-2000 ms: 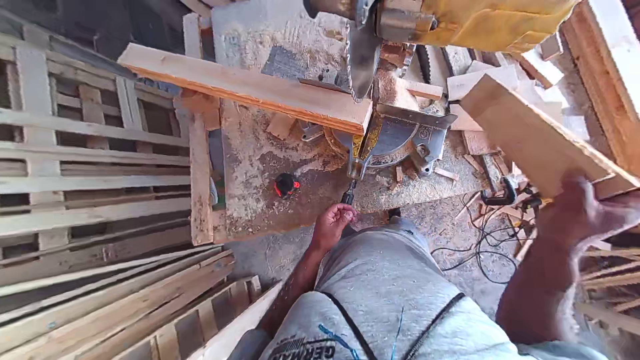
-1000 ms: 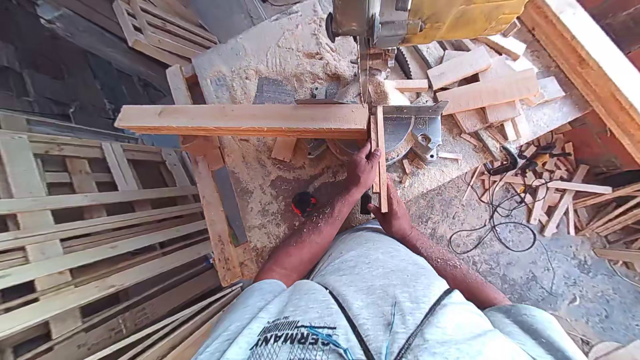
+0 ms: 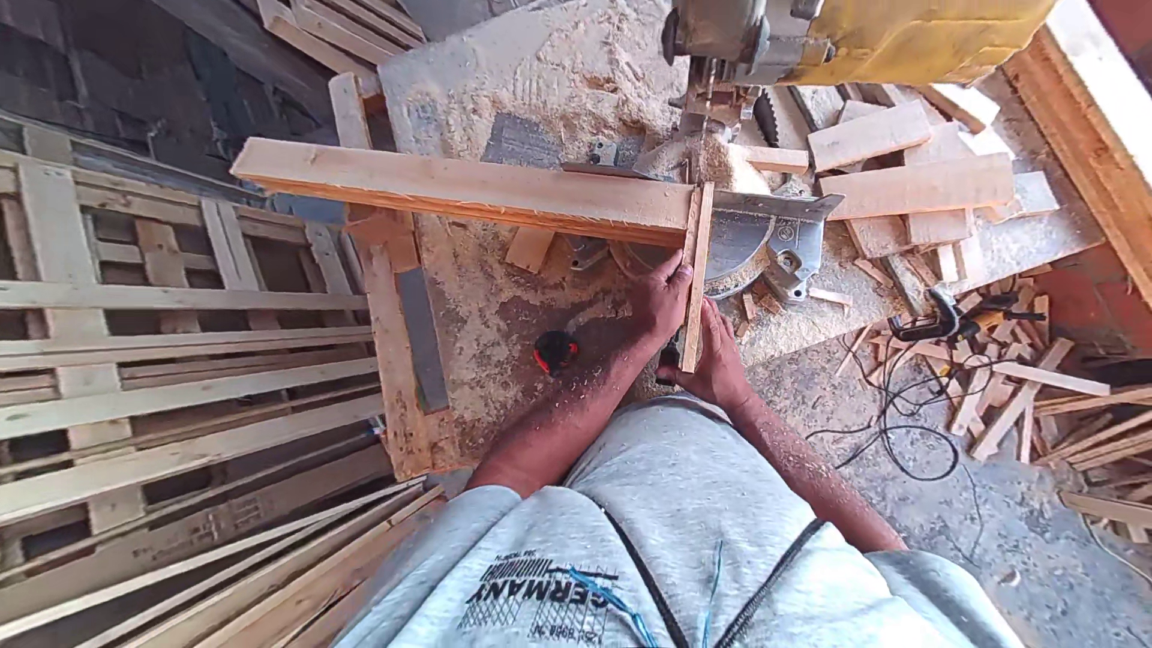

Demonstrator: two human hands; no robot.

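Observation:
A short wooden board (image 3: 698,279), seen along its narrow edge, is held between both hands at the front of the miter saw's round table (image 3: 733,256). My left hand (image 3: 664,297) grips its left side, fingertips near the end of a long wooden plank (image 3: 468,189). My right hand (image 3: 715,360) holds the near end from the right, close to the saw's black handle (image 3: 668,364). The short board meets the right end of the long plank, which lies along the metal fence (image 3: 787,205). Above them is the raised saw head with its yellow housing (image 3: 909,40).
A black and red tape measure (image 3: 555,352) lies on the dusty bench (image 3: 477,315). Cut boards (image 3: 927,184) are piled at the right. A clamp (image 3: 936,315), a cable (image 3: 886,423) and offcuts are at lower right. Pallet-like wooden frames (image 3: 180,297) stand at the left.
Two seconds ago my right hand held a board out at the right and my left was by the saw's handle. Both hands are now on a short board at the long plank's end.

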